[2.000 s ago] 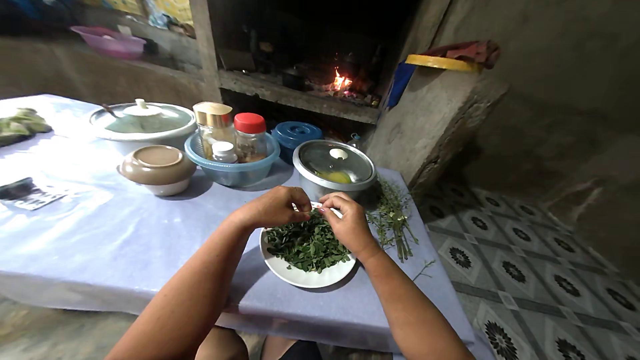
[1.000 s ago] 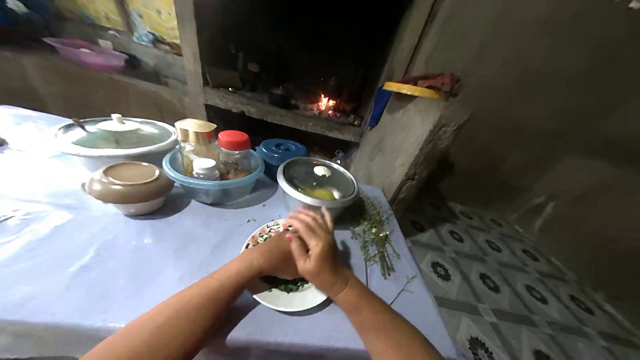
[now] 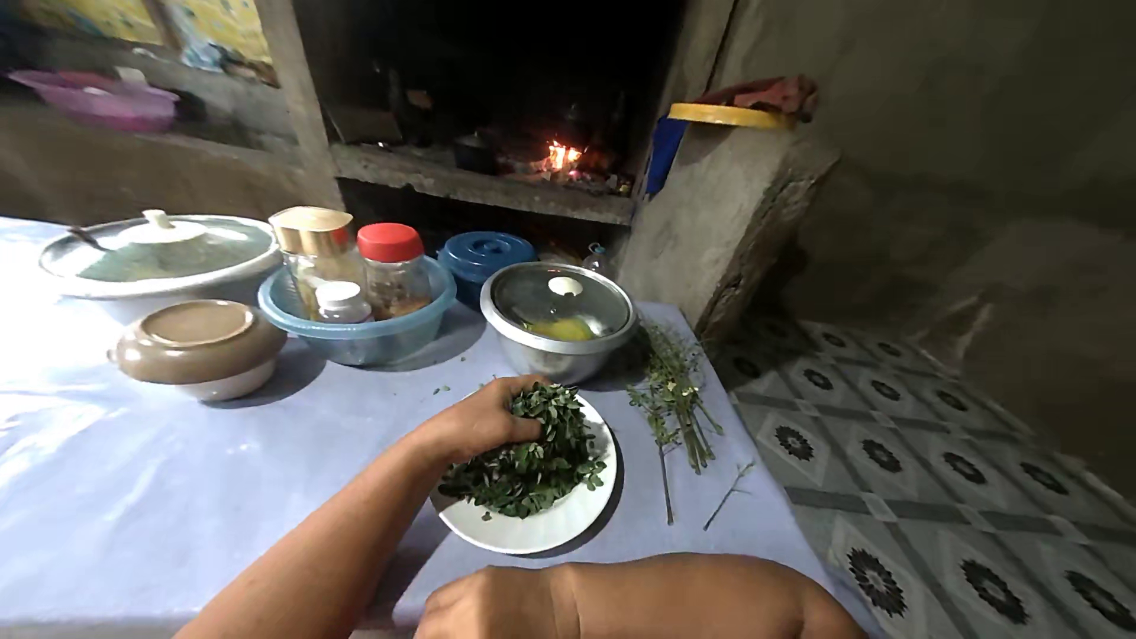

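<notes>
My left hand (image 3: 488,422) has its fingers and thumb in the heap of small green leaves (image 3: 541,461), gathering some between them. The leaves lie on a white plate (image 3: 519,532) near the table's right side. My right hand (image 3: 457,612) is at the bottom edge, below the plate, with the forearm laid across the view; its fingers are cut off by the frame. Right of the plate lies a bunch of leafy stems (image 3: 679,390), with a loose thin stem (image 3: 729,497) beside it. A lidded metal bowl (image 3: 546,355) stands just behind the plate.
On the left stand a large lidded pot (image 3: 169,286), a brown dish (image 3: 200,342) over a white bowl, and a blue basin (image 3: 355,330) holding jars. A blue lidded container (image 3: 488,253) sits behind. Beyond the table, a fire (image 3: 561,158) burns in the hearth; patterned floor tiles (image 3: 874,453) lie right.
My hands were together over the plate; now they are apart. The right hand has moved down toward me, while the left is in the leaves. More of the leaves shows.
</notes>
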